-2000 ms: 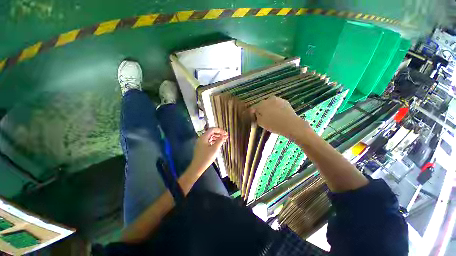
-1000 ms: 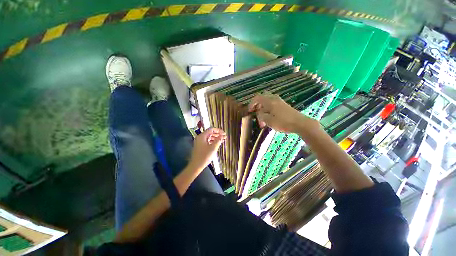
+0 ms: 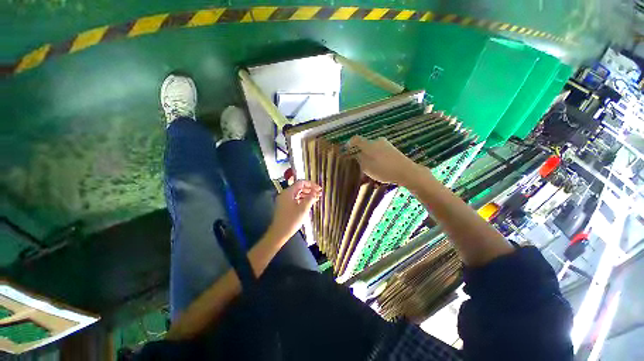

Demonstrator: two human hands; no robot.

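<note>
A stack of loaded cardboard sheets stands on edge in front of me, with green circuit boards between and on the sheets. My right hand is at the stack's upper edges, its fingers bent over a brown sheet; the fingertips are partly hidden. My left hand is at the stack's near left edge with curled fingers; whether it grips a sheet cannot be told. A white board stands upright along the stack's far left side.
A low cart with pale posts and papers is beyond the stack. Large green cartons stand at the upper right. More brown sheets lie right of the stack, beside the bench. Boards on cardboard show at lower left.
My right hand has moved left along the sheet edges, and the brown sheets under it have shifted. My left hand stays by the stack's edge. The camera view has shifted slightly.
</note>
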